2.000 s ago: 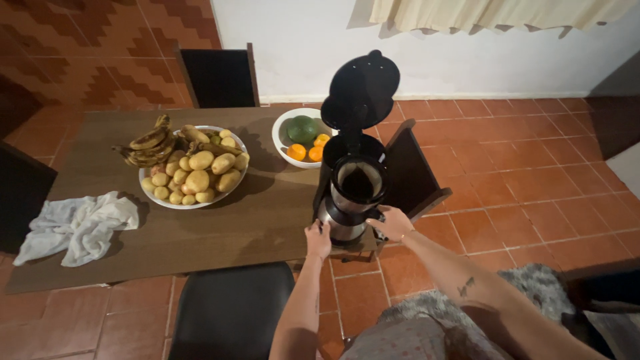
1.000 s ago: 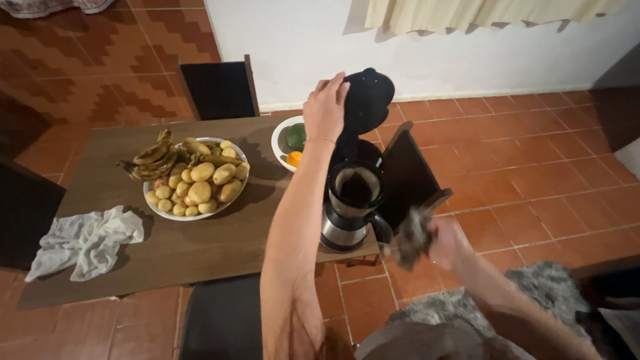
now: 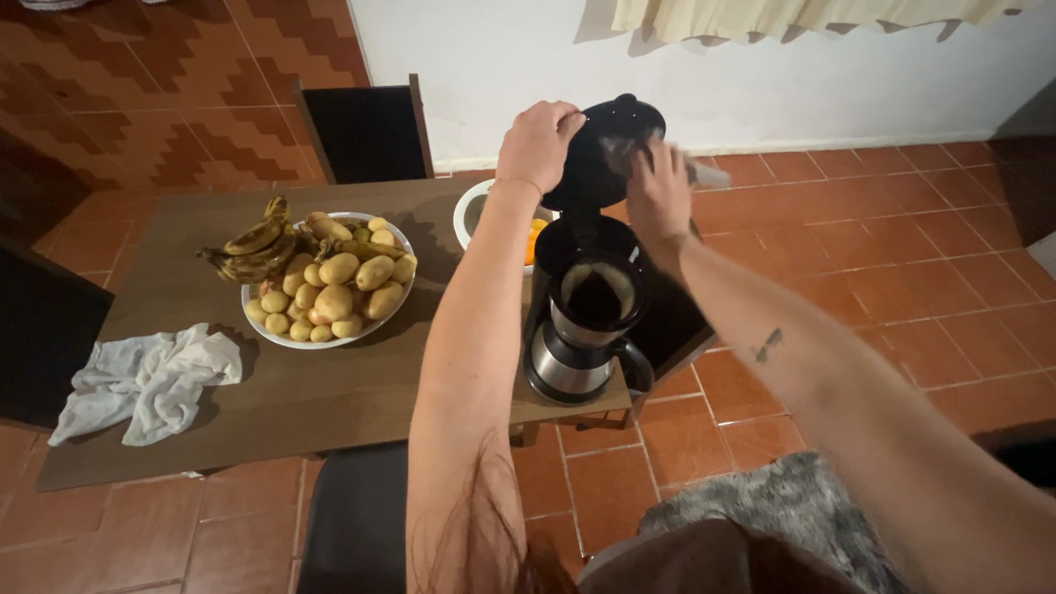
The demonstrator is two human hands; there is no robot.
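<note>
A black and steel coffee maker stands at the table's right end, its round black lid [image 3: 606, 140] raised. My left hand [image 3: 540, 148] grips the left rim of the lid between thumb and fingers. Against the lid's inner face, at its right side, my right hand [image 3: 660, 194] holds a greyish cloth [image 3: 708, 175], blurred by motion. Below the lid, the open filter basket [image 3: 596, 293] shows a paper filter with dark contents. Under it sits the steel carafe [image 3: 571, 363] with a black handle at its right.
A white bowl [image 3: 328, 345] of potatoes and bananas stands on the wooden table [image 3: 330, 412], left of my left forearm. A crumpled white cloth [image 3: 165, 375] lies at the left. Behind my forearm is a smaller bowl [image 3: 464, 216] with orange fruit. Dark chairs [image 3: 367, 132] surround the table.
My left hand has gone from beside the carafe up to the lid. My right hand left the carafe handle, appeared with a blurred cloth at the right, and is now up at the lid.
</note>
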